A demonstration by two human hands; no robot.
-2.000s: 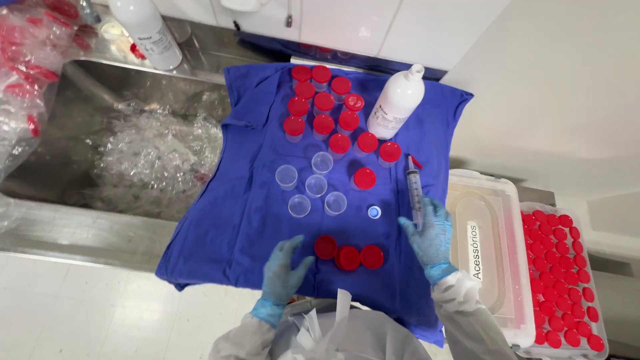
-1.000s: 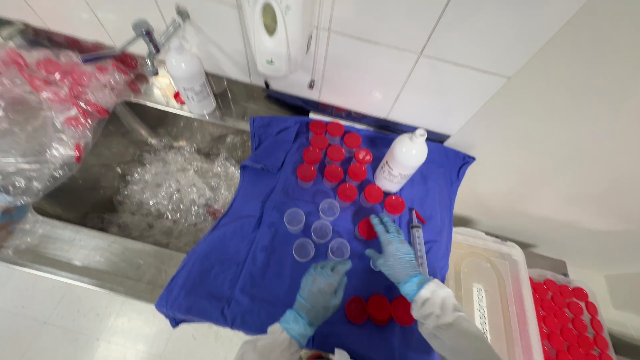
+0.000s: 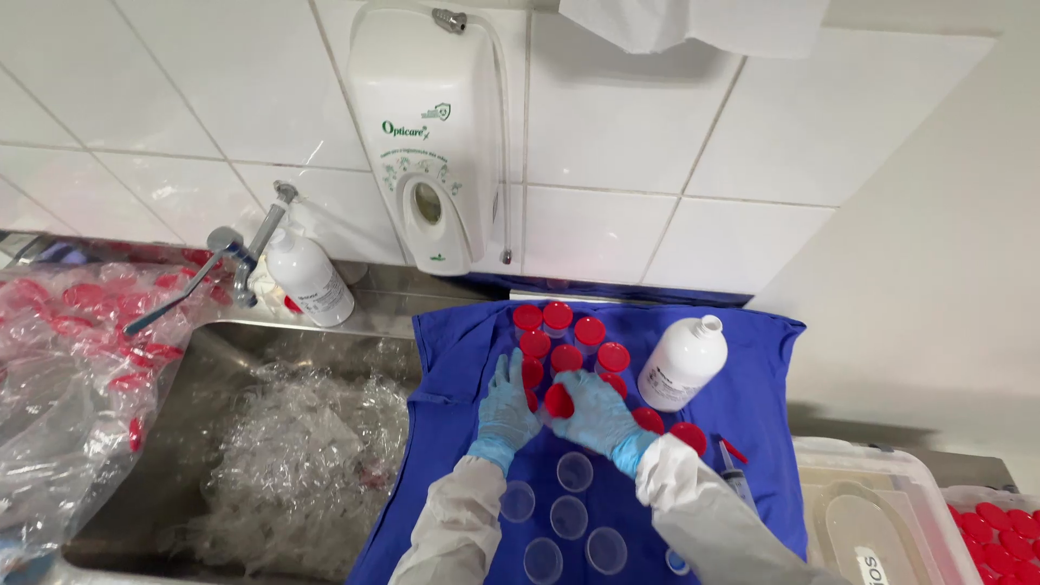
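Observation:
Both hands wear light blue gloves and are among red-lidded clear plastic cups point(image 3: 589, 331) on a blue cloth point(image 3: 455, 349). My right hand point(image 3: 597, 413) has its fingers around a red-lidded cup point(image 3: 559, 401). My left hand point(image 3: 507, 408) lies just left of that cup with its fingers extended, beside other red lids; whether it holds anything is hard to tell. Nearer to me stand several open clear cups point(image 3: 569, 517). A white plastic bottle point(image 3: 683, 363) without a cap stands right of the lidded cups. A syringe point(image 3: 737, 479) lies at the right, partly behind my right sleeve.
At the left, a steel sink point(image 3: 162, 455) holds crumpled clear plastic film point(image 3: 292, 463), with a bag of red-lidded cups point(image 3: 73, 325) beside it. A faucet point(image 3: 252, 244), another white bottle point(image 3: 310, 279) and a wall soap dispenser point(image 3: 426, 138) are behind. Plastic bins point(image 3: 886, 504) stand at the right.
The syringe was in my right hand two seconds ago and now lies on the cloth. Both hands have moved away from my body to the lidded cups. The view has tilted up toward the wall.

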